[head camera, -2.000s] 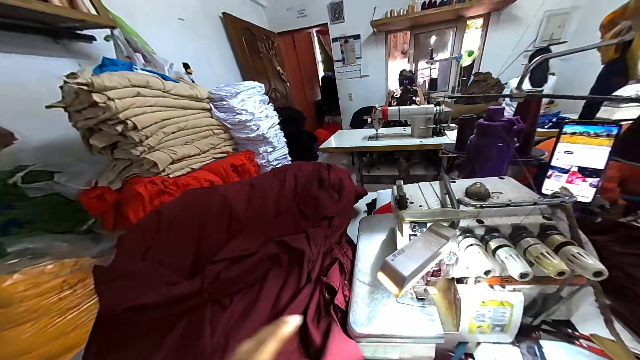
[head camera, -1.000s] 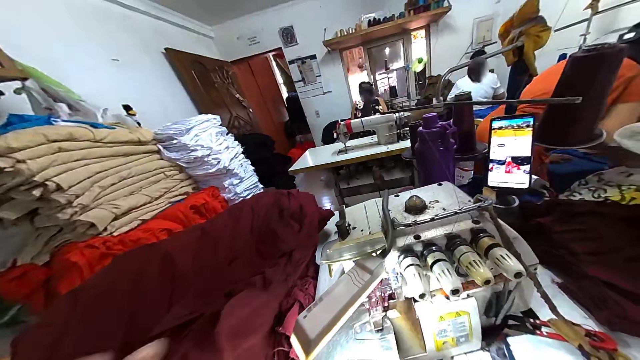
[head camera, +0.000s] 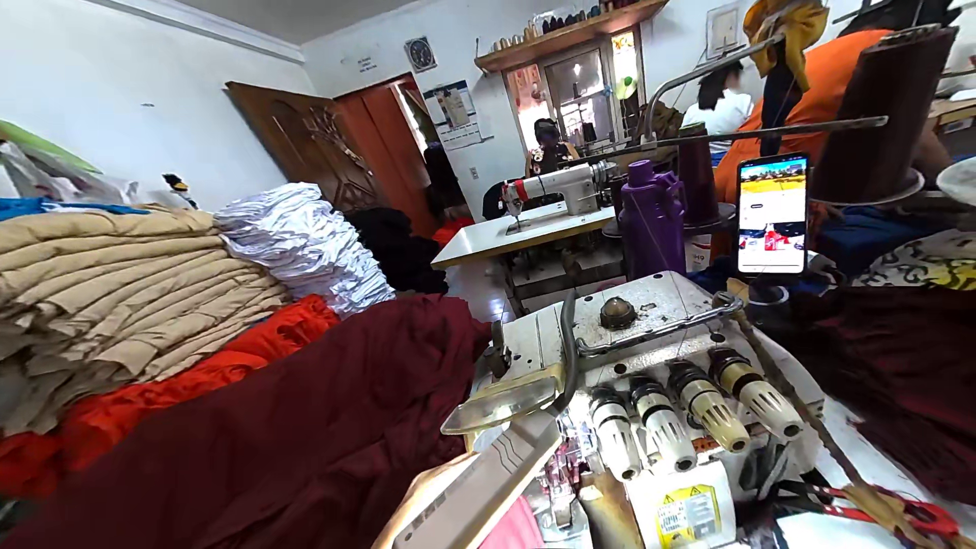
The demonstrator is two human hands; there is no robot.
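An overlock sewing machine [head camera: 648,335] with several tension knobs [head camera: 671,408] stands at lower right. Its clear plastic guard [head camera: 499,404] is raised. Across the machine's left front slants a long pale bar [head camera: 484,484]. Behind the bar's left edge shows a lit strip of skin, apparently my left hand [head camera: 418,496]; its fingers are hidden, so its grip cannot be told. Close to it, pink-looking lit fabric [head camera: 515,528] lies by the needle area. Maroon fabric [head camera: 305,427] is heaped left of the machine. My right hand is out of view.
Folded beige cloth [head camera: 130,282], white cloth [head camera: 305,244] and red cloth [head camera: 229,358] are piled at left. A phone [head camera: 772,213], purple flask [head camera: 652,217] and thread cone [head camera: 877,114] stand behind the machine. Red-handled tools [head camera: 923,518] lie lower right. People sit farther back.
A blurred hand seen low over the maroon fabric in the earlier frames is no longer there; skin now shows behind the pale bar. The view has shifted towards the machine.
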